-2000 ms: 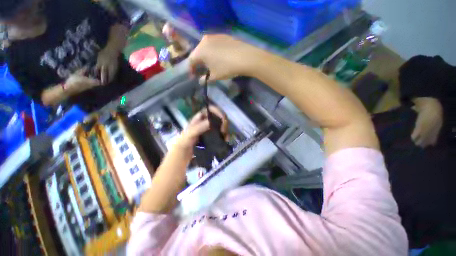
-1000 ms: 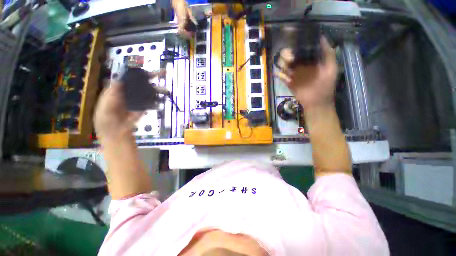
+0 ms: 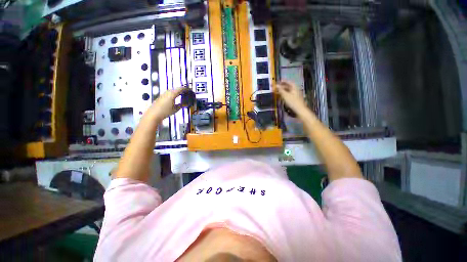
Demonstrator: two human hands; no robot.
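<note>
The orange fixture tray lies in front of me, with white sockets on its left side, dark-centred sockets on its right and green boards down the middle. My left hand holds a black adapter at the left row's near part. My right hand has its fingertips at the outer edge of a black adapter on the right row; its grip is unclear. Another black adapter sits nearer me, and a grey-black one sits at the left row's near end. Thin cords lie between the rows.
A perforated plate lies left of the tray, with another orange-edged tray beyond it. Silver rails and a round metal part are to the right. The pale conveyor edge rail runs in front of me.
Both hands have moved inward from either side to the tray's rows. A black adapter now covers the right row's second-nearest position. The other person's hand has left the view. My view has shifted.
</note>
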